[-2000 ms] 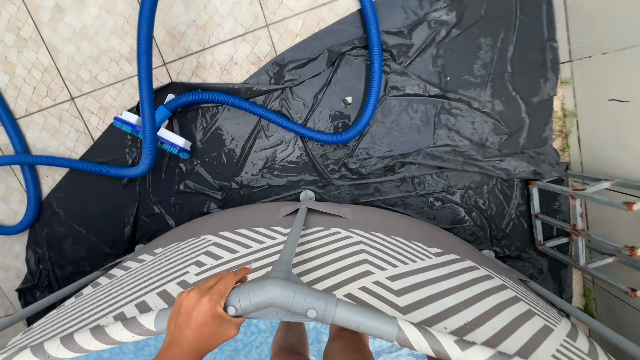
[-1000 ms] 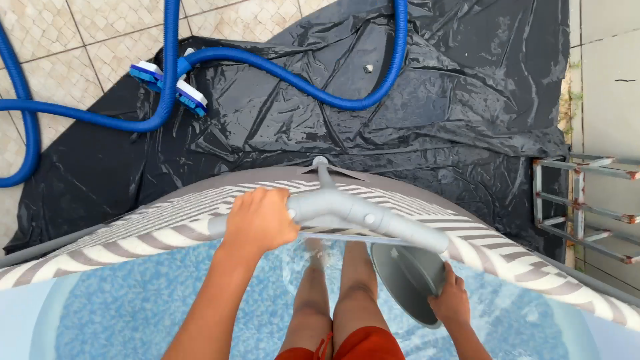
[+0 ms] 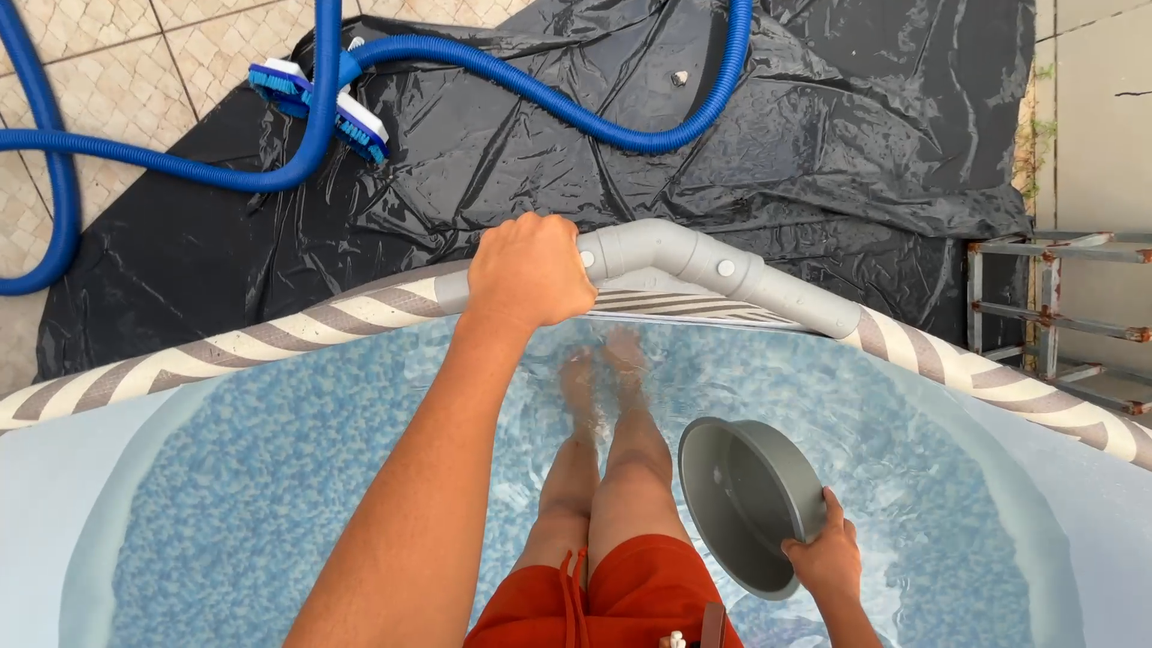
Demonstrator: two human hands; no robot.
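Observation:
My left hand (image 3: 531,270) is closed around the grey top rail (image 3: 666,252) of an above-ground pool, just left of its angled joint. In my right hand (image 3: 826,551) is the rim of a round grey basin (image 3: 751,504), tilted on its side with its hollow facing left, over the pool water (image 3: 297,486). The inside of the basin shows no clear contents. Whether its lower edge touches the water I cannot tell. My legs, in red shorts, reach down into the water between my hands.
Beyond the striped pool rim (image 3: 927,355) lies wet black plastic sheeting (image 3: 864,135). A blue ribbed hose (image 3: 540,94) loops over it, joined to a blue-and-white pool brush head (image 3: 360,126). A rusty metal ladder (image 3: 1048,306) is at the right, beside paving.
My body has come inside the pool rim. My right hand, out of sight two seconds ago, has moved the basin away from the rail, toward my body. My left hand remains on the rail.

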